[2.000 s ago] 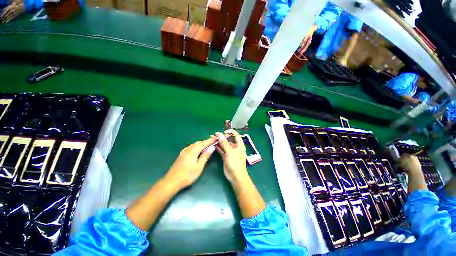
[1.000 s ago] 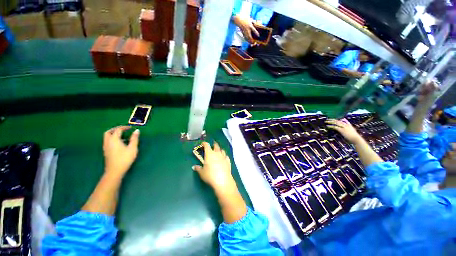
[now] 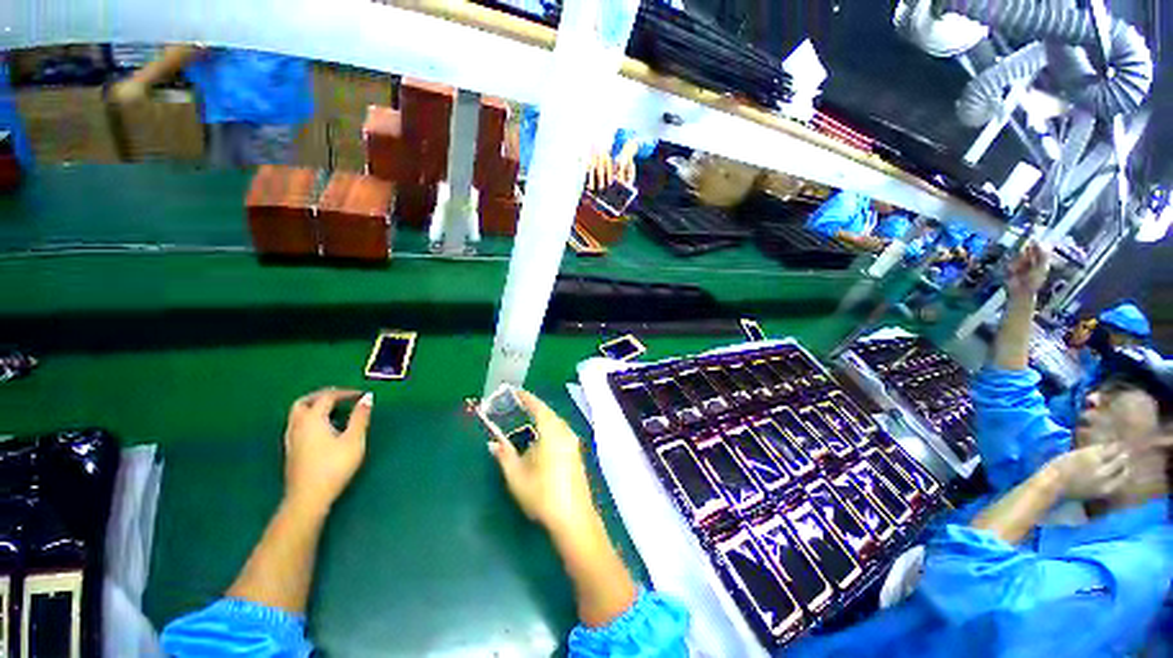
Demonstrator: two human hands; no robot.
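My right hand (image 3: 547, 469) holds a small phone piece (image 3: 507, 413) with a light rim, tilted, at the foot of the white post. Its fingers cover part of the piece. My left hand (image 3: 324, 444) is over the green bench, fingers curled apart with nothing seen in it. A gold-rimmed phone (image 3: 391, 355) with a dark window lies flat just beyond my left hand, not touched.
The right blister tray (image 3: 772, 476) holds rows of rimmed phones on a white liner (image 3: 682, 559). The left black tray (image 3: 52, 508) is at the left edge. The white post (image 3: 529, 289) stands ahead. A person (image 3: 1074, 514) sits at right.
The view has tilted up. My right hand has lifted the piece and tilted it. My left hand stays empty. The neighbour's hand has left the right tray and is at their face.
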